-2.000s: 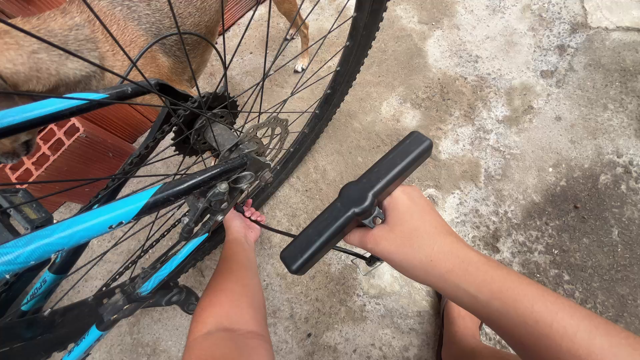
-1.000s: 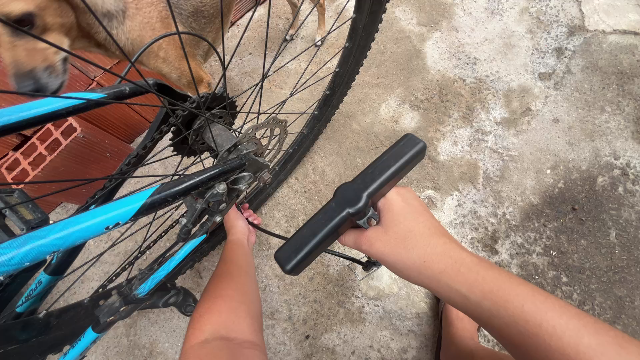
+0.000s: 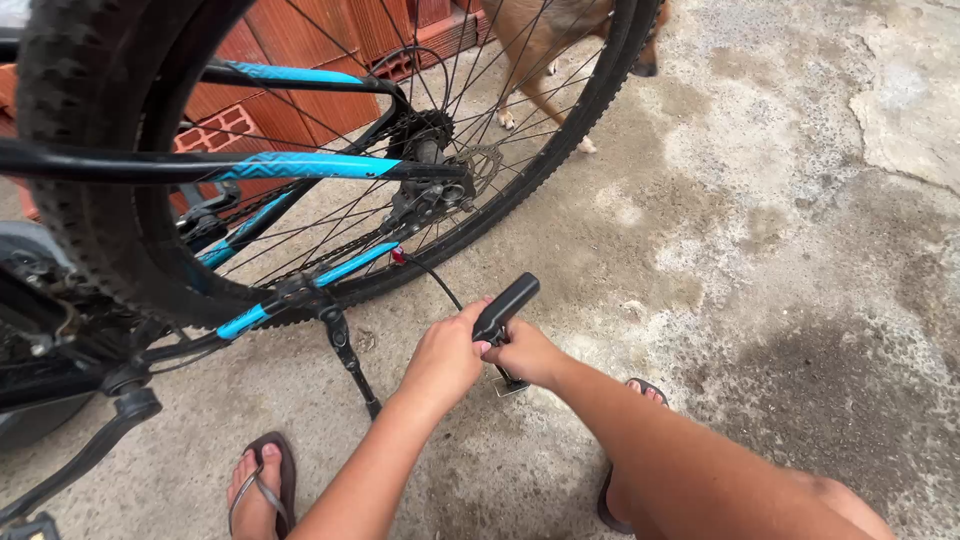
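Observation:
My left hand (image 3: 444,358) is closed on the left end of the black handle (image 3: 508,304) of a bicycle floor pump. Just below the handle, my right hand (image 3: 529,352) grips the top of the pump around its shaft. Past the hands, part of the pump's metal foot (image 3: 511,386) shows on the concrete; most of the barrel is hidden. A black hose (image 3: 439,277) runs from the pump to a red hose end (image 3: 398,255) at the lower part of the bicycle's rear wheel (image 3: 551,169). The blue and black frame (image 3: 315,165) crosses the left side.
Red hollow clay bricks (image 3: 330,112) are stacked behind the wheel. A tan dog (image 3: 540,45) stands beyond the spokes. The kickstand (image 3: 346,352) and a crank arm (image 3: 82,457) stick out near my feet, which wear flip-flops (image 3: 281,480).
My left hand has left the hose end by the wheel and is now on the pump handle. The dog has moved right, its head now past the tyre. The view has shifted and widened.

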